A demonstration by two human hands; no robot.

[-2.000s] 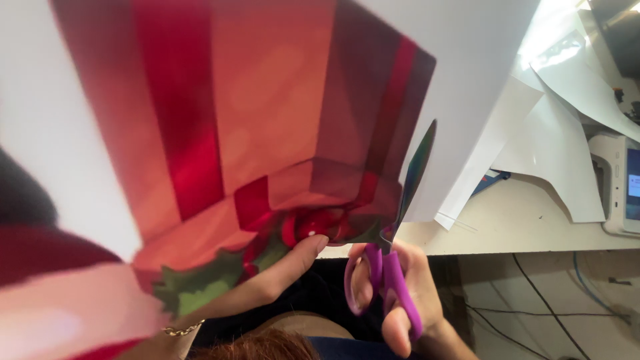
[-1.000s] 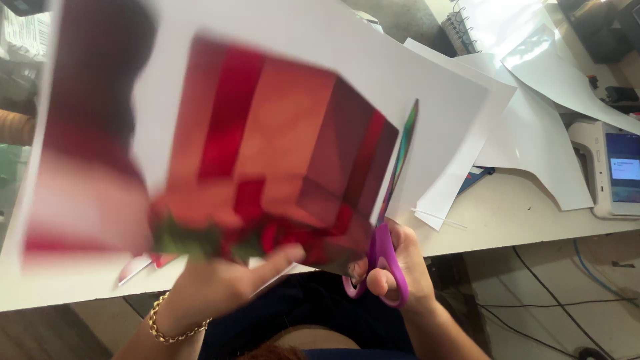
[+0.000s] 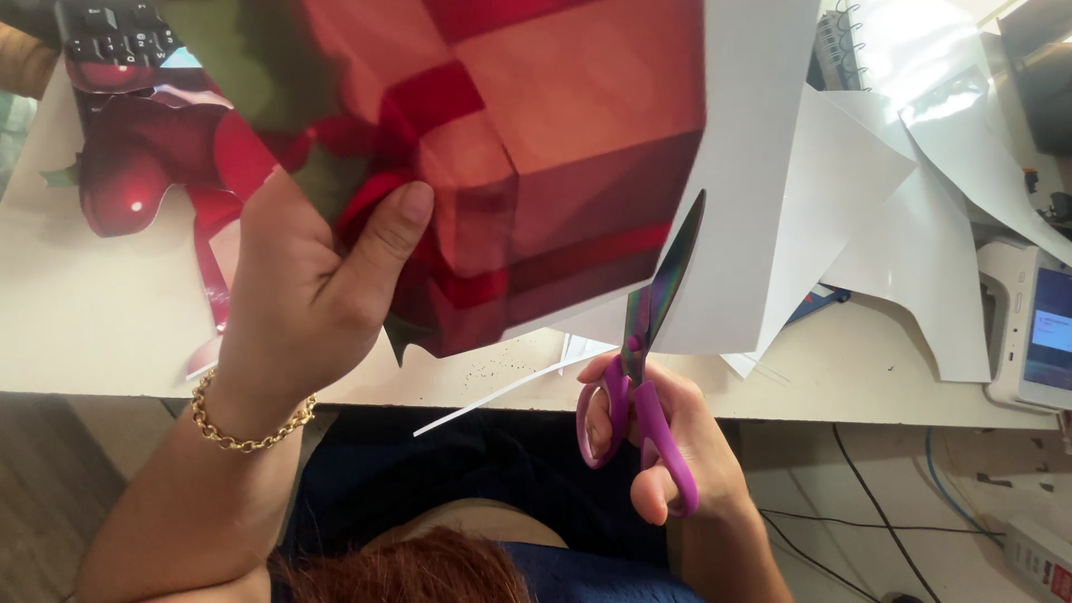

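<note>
My left hand (image 3: 335,285) grips a large printed paper sheet (image 3: 586,100) with a red and orange gift box and green leaves on it, thumb on top and the fingers hidden behind. In my right hand (image 3: 670,435) is a pair of scissors (image 3: 641,335) with purple handles and dark iridescent blades. The blades are parted at the lower right edge of the printed box, with white margin beside them. A thin white paper strip (image 3: 494,400) hangs from near the blades past the table edge.
Cut-out red printed shapes (image 3: 142,167) lie at the left by a black keyboard (image 3: 121,38). White sheets (image 3: 913,234) and a spiral notebook (image 3: 837,50) are at the right, near a white device with a screen (image 3: 1026,327). Cables (image 3: 879,502) run below the white table (image 3: 888,394).
The printed sheet has turned in my left hand, bringing the box's side edge round to the scissors. A thin white strip now shows below the sheet.
</note>
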